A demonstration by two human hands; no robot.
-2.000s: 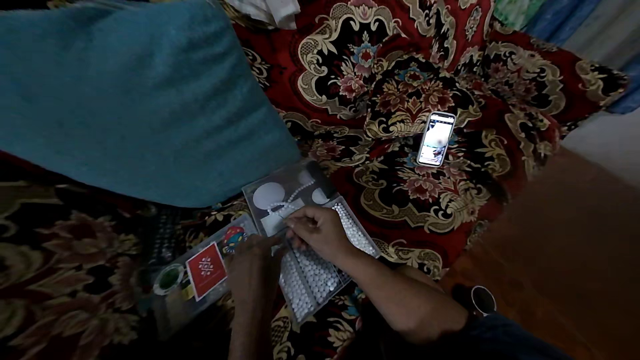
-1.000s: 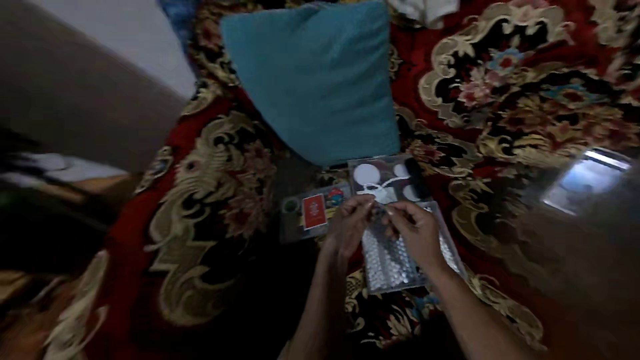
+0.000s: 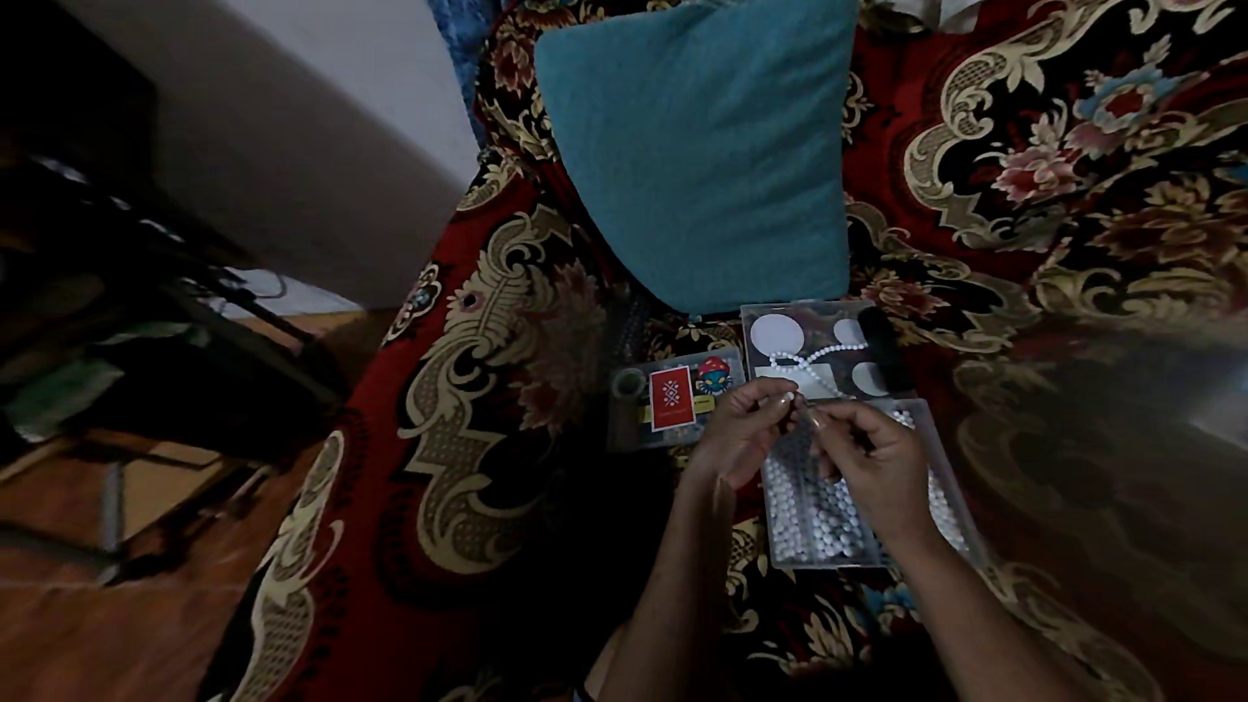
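Over an open plastic bead box, my left hand pinches a small white bead between thumb and fingertips. My right hand is close beside it, its thumb and forefinger pinched at the end of the beaded string; the thread itself is too fine to see clearly. A looped string of white beads lies on the box's raised lid, just beyond my fingertips. White beads fill the compartments beneath my hands.
Left of the bead box lies a clear case with a red card and a colourful figure on it. A teal cushion leans behind both, on a floral sofa cover. Dark furniture stands at the far left.
The view has swung far to the left, and the phone from the earliest frame is out of clear sight. Both hands stay together over the bead box.
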